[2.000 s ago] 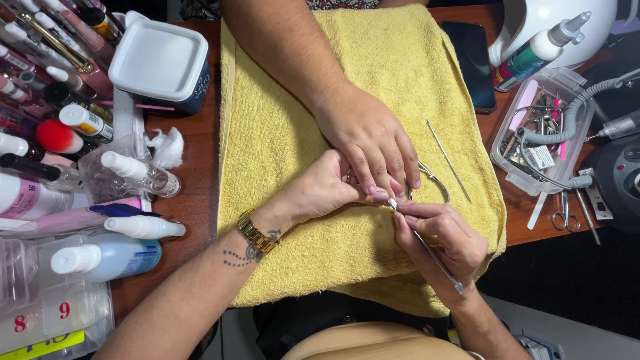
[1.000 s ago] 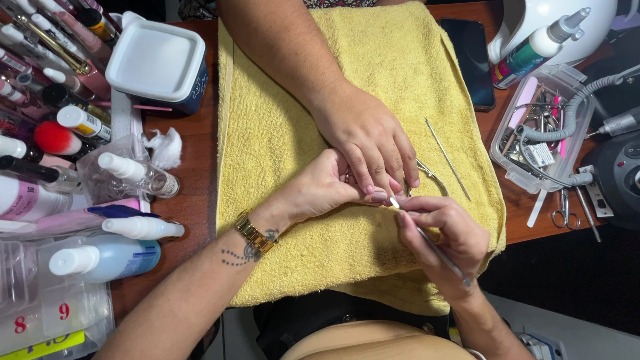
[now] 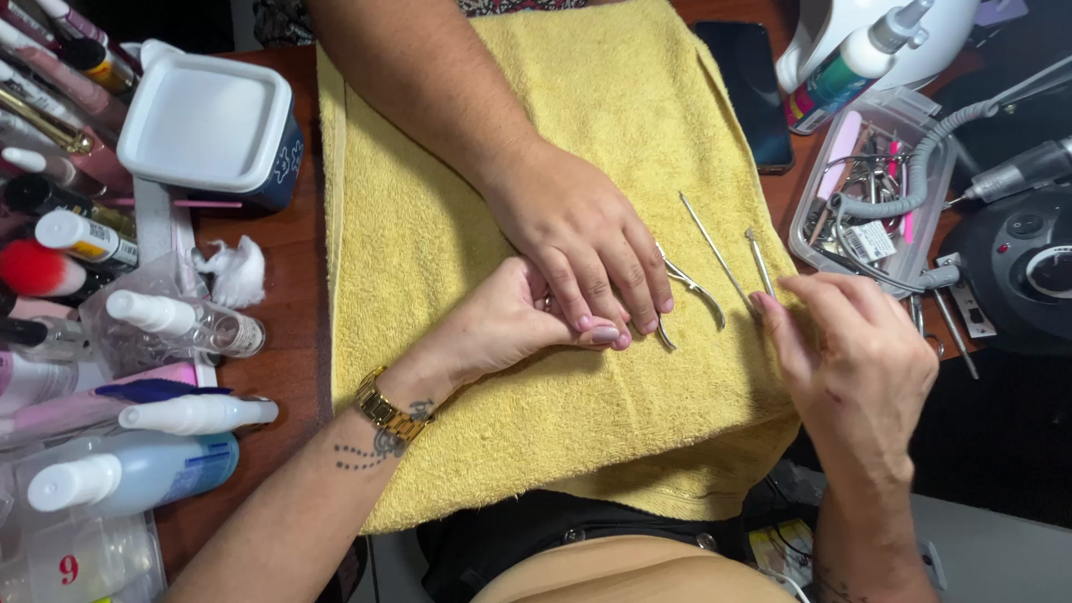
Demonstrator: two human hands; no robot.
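Note:
My left hand [image 3: 511,314], with a gold watch [image 3: 392,406] on its wrist, holds the fingertips of another person's hand [image 3: 586,222] over the yellow towel [image 3: 469,452]. My right hand [image 3: 846,360] is at the towel's right side. Its thumb and index finger are at the lower end of a metal manicure tool [image 3: 760,260]; whether they grip it is not clear. A thin metal tool [image 3: 716,251] lies on the towel just left of it. Metal cuticle nippers [image 3: 693,289] lie beside the other person's fingers, partly hidden under them.
Bottles and brushes crowd the left side, with a white-lidded tub [image 3: 205,121] and cotton [image 3: 237,272]. At right are a phone [image 3: 745,92], a spray bottle [image 3: 854,67], a clear box of tools [image 3: 938,167], a coiled cord [image 3: 942,138] and a nail drill unit [image 3: 1022,251].
My right hand has moved right, away from the held fingers. The metal tool it held there now rests at the towel's right side by my fingertips. My left hand keeps its hold.

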